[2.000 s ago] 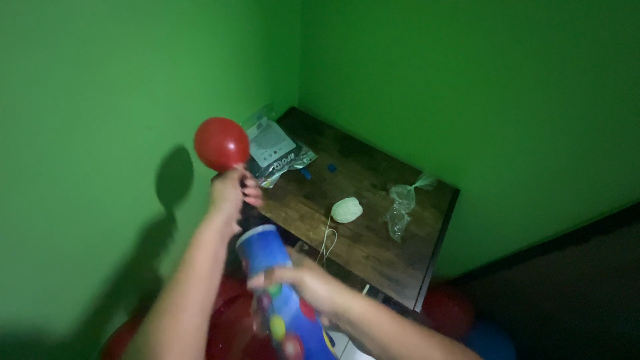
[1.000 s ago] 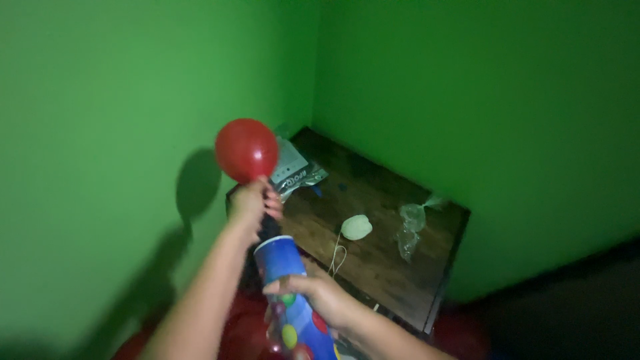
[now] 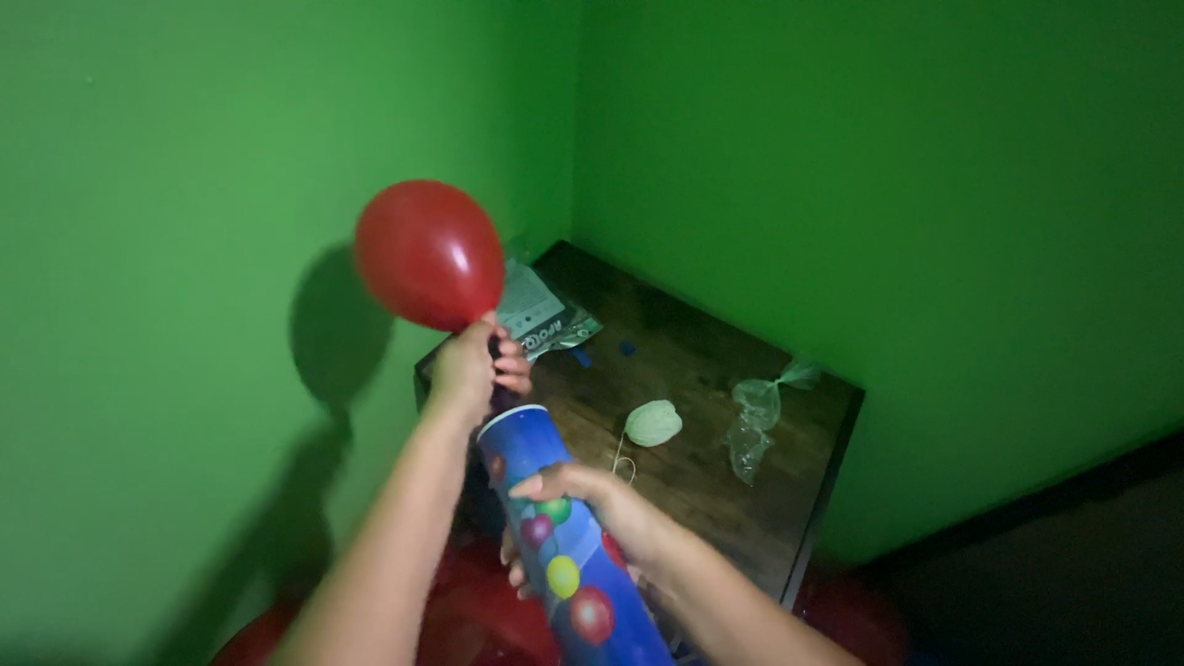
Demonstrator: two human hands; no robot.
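Observation:
A red balloon (image 3: 430, 254), round and partly inflated, stands above my left hand (image 3: 476, 370), whose fingers are closed around its neck and the dark nozzle of a balloon pump. Below the nozzle is the pump's blue cylinder (image 3: 532, 439), printed with colourful balloons and rimmed in white at its top. My right hand (image 3: 578, 499) is wrapped around this cylinder, thumb across the front. The pump leans, its top toward the upper left. Its lower end runs out of view.
On the dark wooden table (image 3: 712, 342) lie a ball of pale string (image 3: 654, 423) with a loose end, a crumpled clear plastic bag (image 3: 754, 416), a printed packet (image 3: 532, 310) and small blue pieces (image 3: 628, 349). Red balloons (image 3: 481, 601) are below. Green walls meet behind the table.
The red balloon has grown larger over my left hand. Both hands have kept their hold on the pump. The view has shifted slightly.

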